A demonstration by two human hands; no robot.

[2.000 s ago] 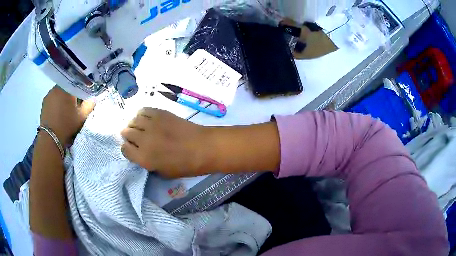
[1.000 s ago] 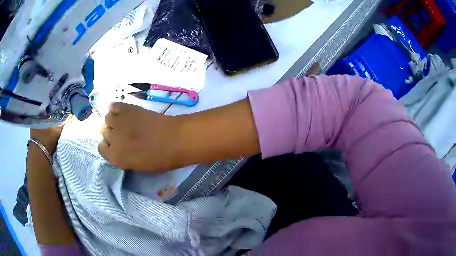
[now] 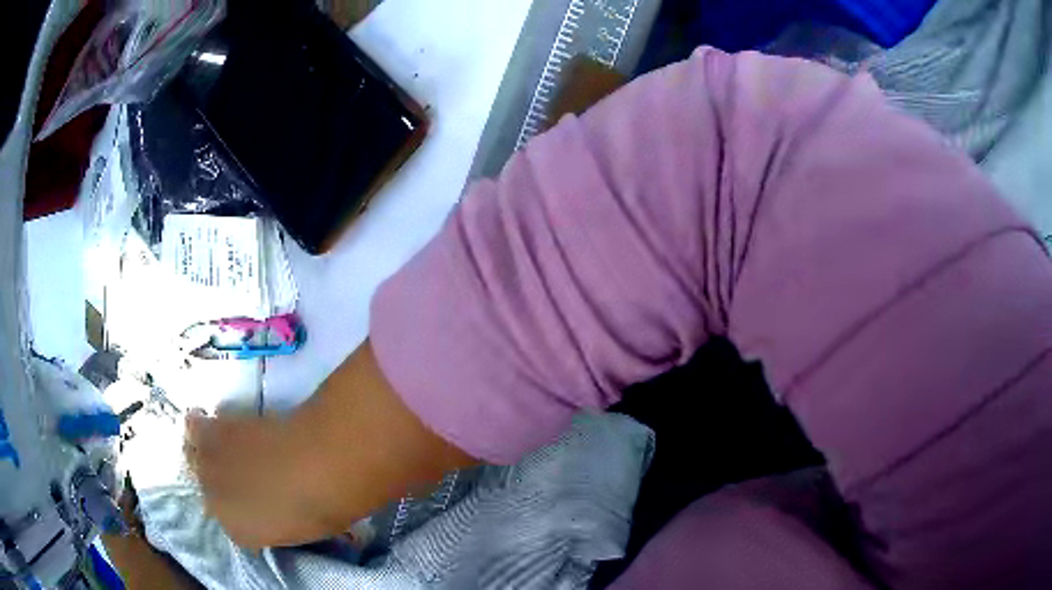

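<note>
The pale fine-striped garment (image 3: pixel 554 490) runs from my lap up to the sewing machine head (image 3: pixel 52 490) at the lower left edge. My right hand (image 3: pixel 248 484) is blurred, its fingers curled on the garment beside the machine head. Only a strip of my left hand or wrist (image 3: pixel 144 561) shows at the bottom left; its fingers are hidden by the machine and cloth. Pink and blue thread snips (image 3: pixel 260 335) lie above my right hand. A stack of white printed labels (image 3: pixel 213 250) lies beyond them. The needle area is glared and unclear.
A black smartphone (image 3: pixel 312 127) lies flat at the upper left, beside a dark plastic bag (image 3: pixel 190 167) and a clear crumpled bag (image 3: pixel 127 52). A ruler strip (image 3: pixel 577 52) runs along the table edge. Blue items (image 3: pixel 808 17) and more pale cloth (image 3: pixel 957 69) are at the upper right.
The view has swung to the right, so the machine, labels and snips sit further left and lower. My left forearm has mostly left the picture. My right hand remains by the machine on the garment.
</note>
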